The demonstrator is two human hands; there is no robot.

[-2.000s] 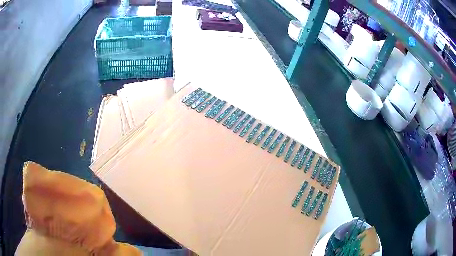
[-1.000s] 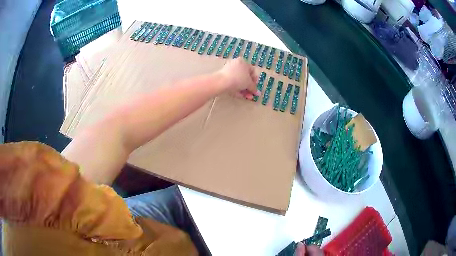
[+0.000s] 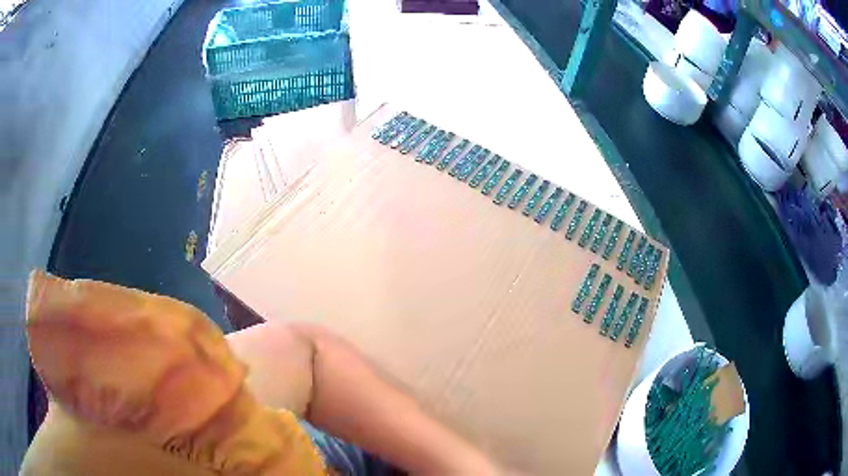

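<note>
The large cardboard sheet [image 3: 390,270] lies in front of me. Single green PCBs [image 3: 527,192] lie side by side in a long slanting row along its far right edge. A second short row of several PCBs [image 3: 611,305] lies just below the right end of it. My left forearm reaches over the near edge of the sheet, toward the bottom of the picture; its hand is cut off by the edge. My right hand is out of the picture.
A white bowl [image 3: 632,435] with green waste strips stands at the lower right. A green crate [image 3: 279,88] and spare cardboard [image 3: 244,191] are at the far left. A dark belt [image 3: 683,200] runs along the right, with white bowls [image 3: 674,93] beyond it.
My left hand has left the short row and moved down out of the picture, leaving one more PCB there than two seconds ago. The view has swung, so my right hand and the red wrap no longer show.
</note>
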